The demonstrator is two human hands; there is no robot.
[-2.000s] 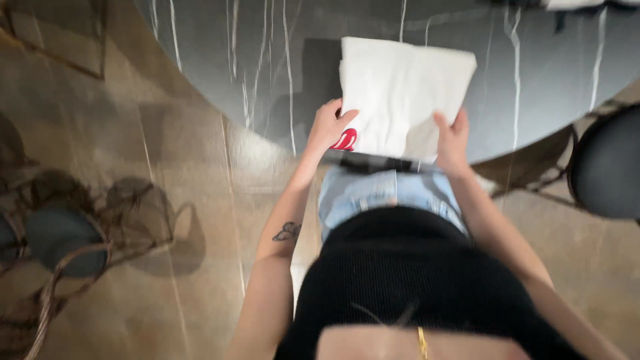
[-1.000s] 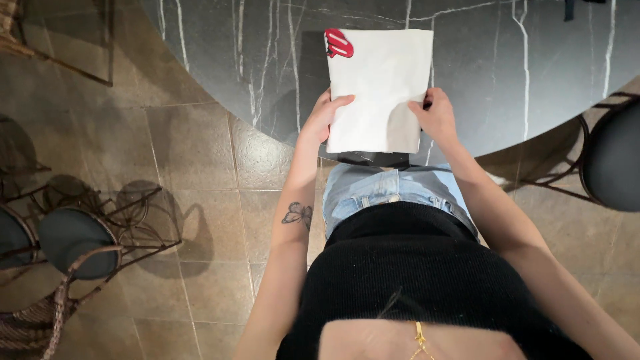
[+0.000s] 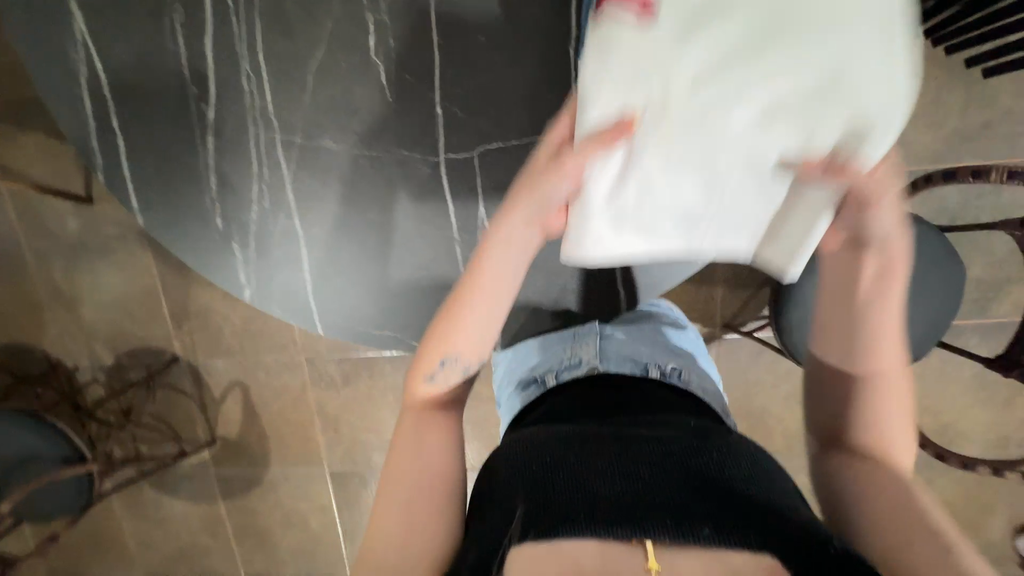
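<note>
A folded white cloth garment with a red print near its top left corner is held up over the right part of the dark round table. My left hand grips its left edge, thumb on top. At its lower right, my right hand holds the other side, blurred by motion. The lower right corner of the cloth hangs slightly askew. Both hands' fingers are partly hidden behind the cloth.
The round black marble table with white veins spans the upper left and middle. A chair with a dark round seat stands at the right, another at the lower left. Black slats show at the top right.
Both hands and the folded white cloth have moved to the right. The cloth looked squarer and flatter a second ago; its lower right corner now sticks out. The view has shifted.
</note>
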